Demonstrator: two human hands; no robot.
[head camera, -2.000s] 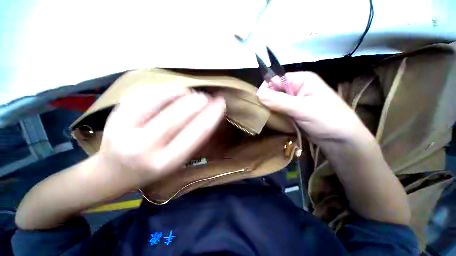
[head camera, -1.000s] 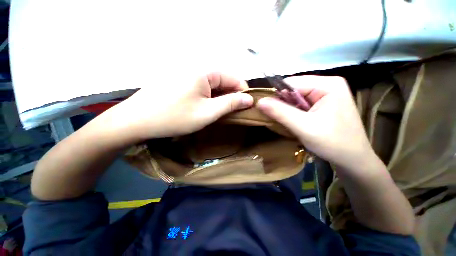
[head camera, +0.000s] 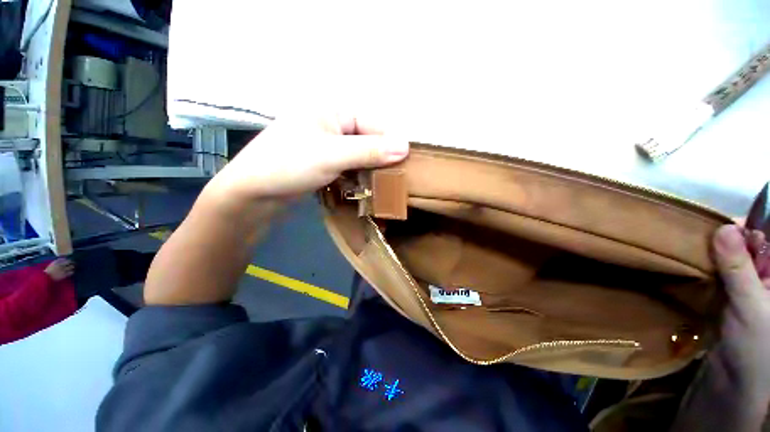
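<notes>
The tan bag body (head camera: 540, 219) is held open in front of me, its mouth facing up. Brown lining shows inside, with a white brand label (head camera: 455, 295). A gold zipper (head camera: 485, 361) curves along the near edge, another runs along the far edge. My left hand (head camera: 295, 160) grips the left end of the far edge, beside an orange-brown zip end tab (head camera: 389, 194). My right hand (head camera: 747, 278) grips the right end and is cut off by the picture's edge. Dark snips (head camera: 759, 211) show partly at that hand.
A white-covered table (head camera: 507, 76) lies beyond the bag, with a brush (head camera: 671, 139) and a speckled stick (head camera: 743, 80) at the right. At the left are a metal frame, a machine and a person's red sleeve (head camera: 25, 299). A yellow line (head camera: 295, 285) marks the grey floor.
The view has turned left. My hands have moved apart, from close together on the far edge to its two ends. The bag's mouth is stretched wider, and the end tab has come into view.
</notes>
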